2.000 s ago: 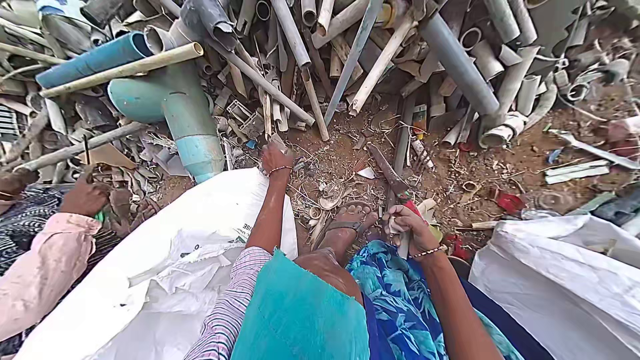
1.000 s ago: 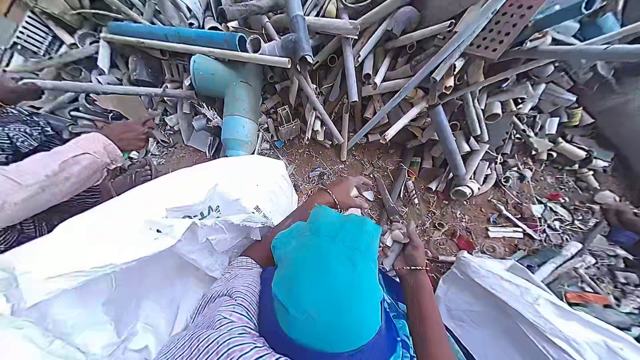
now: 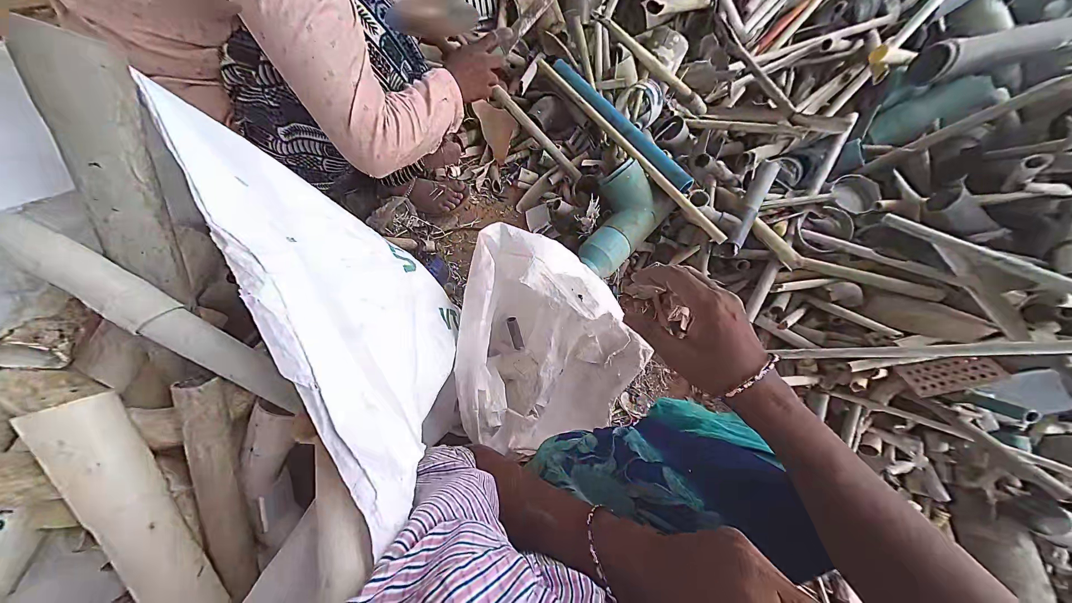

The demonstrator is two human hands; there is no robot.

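My right hand (image 3: 699,331) is curled around small plastic scraps (image 3: 674,314), beside the open mouth of a small white woven sack (image 3: 553,289). A short piece of grey pipe (image 3: 514,332) lies inside that sack. My left hand (image 3: 720,561) is low in the view, past its bead bracelet; its fingers are out of sight, so what it holds cannot be told. A larger white sack (image 3: 335,318) with green print stands to the left.
Pipe pieces (image 3: 109,494) lie at the left. A heap of plastic pipes (image 3: 888,276) fills the right, with a teal elbow fitting (image 3: 624,218) and a blue pipe (image 3: 624,121) at its near side. Another person's hand (image 3: 476,67) is at the top.
The view has swung strongly left. My right hand has moved from above the ground by my foot to the small sack's mouth. The red-brown tool near it earlier is no longer in sight.
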